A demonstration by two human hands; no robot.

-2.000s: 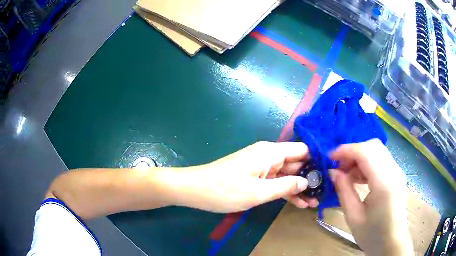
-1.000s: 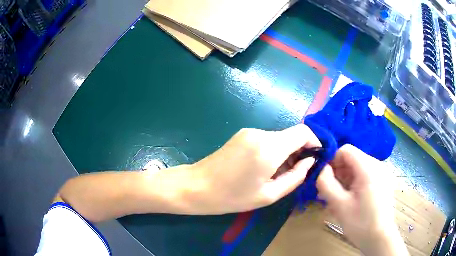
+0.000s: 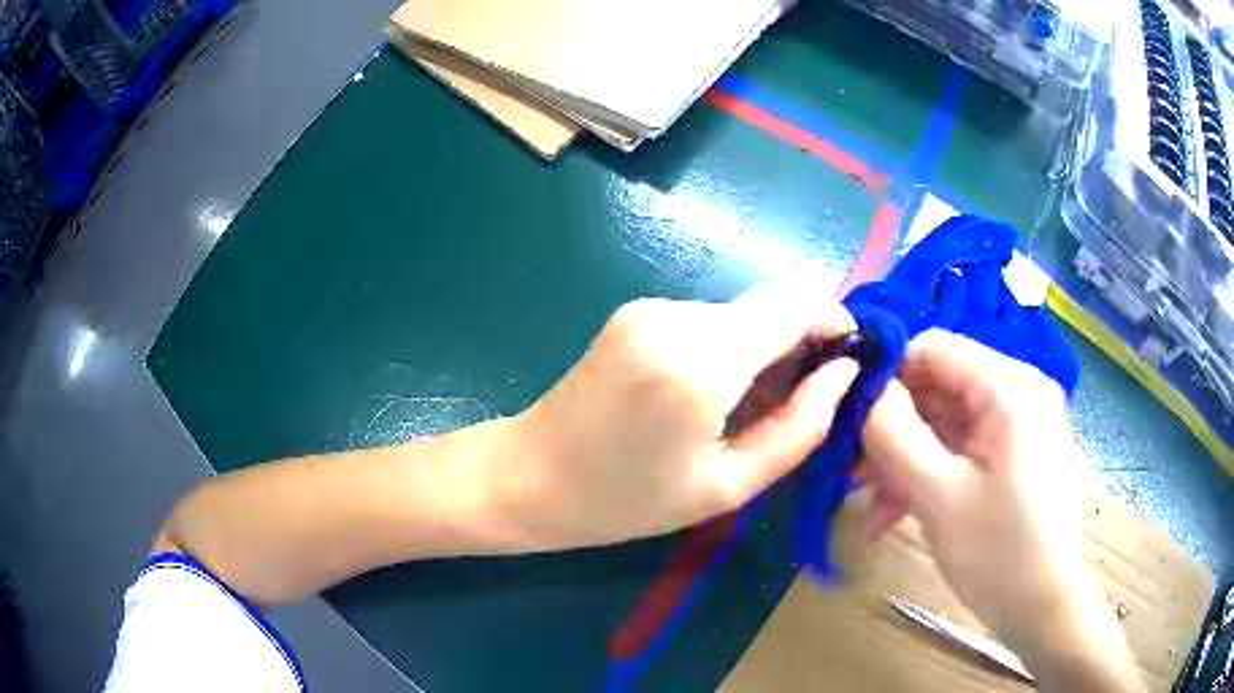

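Note:
My left hand (image 3: 677, 406) pinches a dark round part, the black knob (image 3: 846, 347), between thumb and fingers; most of it is hidden by the fingers and cloth. My right hand (image 3: 981, 454) grips a fold of the bright blue cloth (image 3: 968, 291) against the knob. The rest of the cloth lies crumpled beyond both hands, and a loose end hangs between them. Silver tweezers (image 3: 958, 636) lie on the tan cardboard sheet (image 3: 839, 643), below my right hand.
A stack of cardboard dividers (image 3: 582, 54) lies at the far edge of the green mat (image 3: 447, 244). Clear plastic trays (image 3: 1123, 203) with rows of black parts stand at the upper right. Red, blue and yellow tape (image 3: 1150, 379) marks the mat. Dark objects show at the lower right edge.
The knob's face, seen two seconds ago, is now turned away and mostly covered. Both hands have moved slightly up and away with the cloth. More of the tweezers shows than one second ago.

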